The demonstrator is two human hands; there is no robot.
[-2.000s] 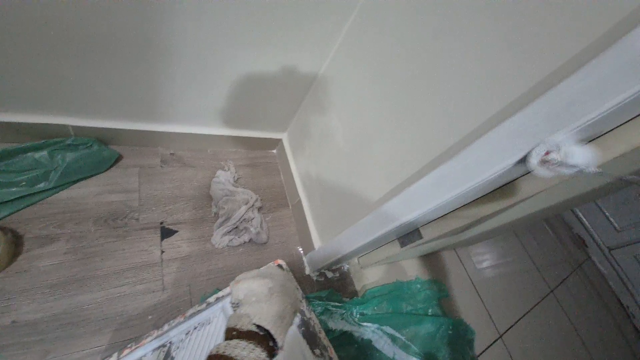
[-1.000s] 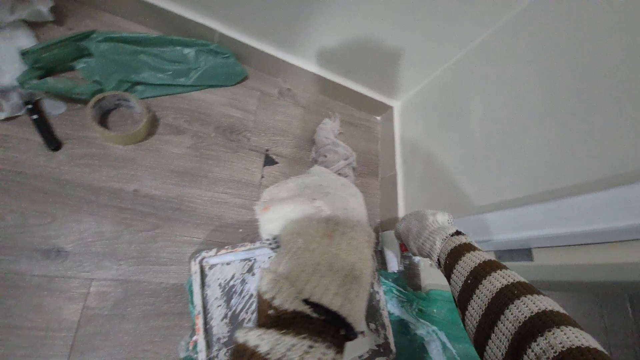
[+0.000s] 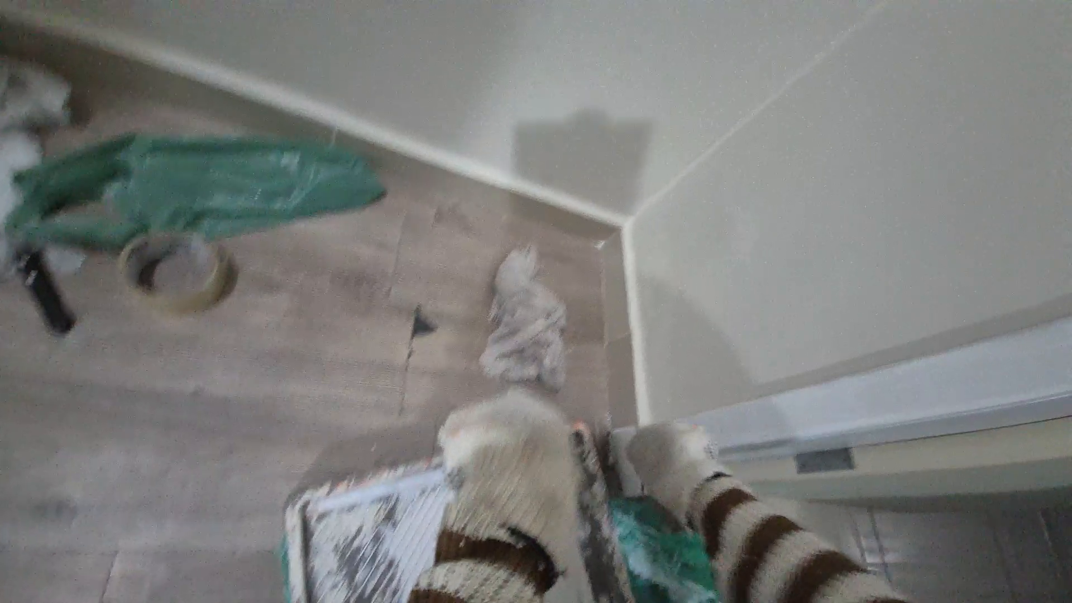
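Note:
My left hand (image 3: 511, 461), in a pale, paint-smeared knit glove, lies over the upper right part of a paint-covered roller tray (image 3: 368, 536). Its fingers are hidden, so its grip cannot be told. My right hand (image 3: 670, 456), gloved too, is low at the foot of the white door frame (image 3: 921, 394), just right of the tray; whether it holds anything is unclear. Both arms wear brown-and-cream striped knit sleeves. A crumpled whitish cloth (image 3: 528, 327) lies on the floor just beyond my left hand. Green plastic (image 3: 662, 548) shows between the tray and my right arm.
On the wood-look floor at left are a green plastic bag (image 3: 251, 184), a roll of tape (image 3: 177, 272), a black-handled object (image 3: 46, 293) and crumpled white material (image 3: 29, 96). A baseboard (image 3: 618, 335) runs along the walls to the corner. Tiles (image 3: 946, 553) show at lower right.
The view has swung left since two seconds ago. Both hands stay low by the tray and frame since one second ago, with no plain change in what they touch.

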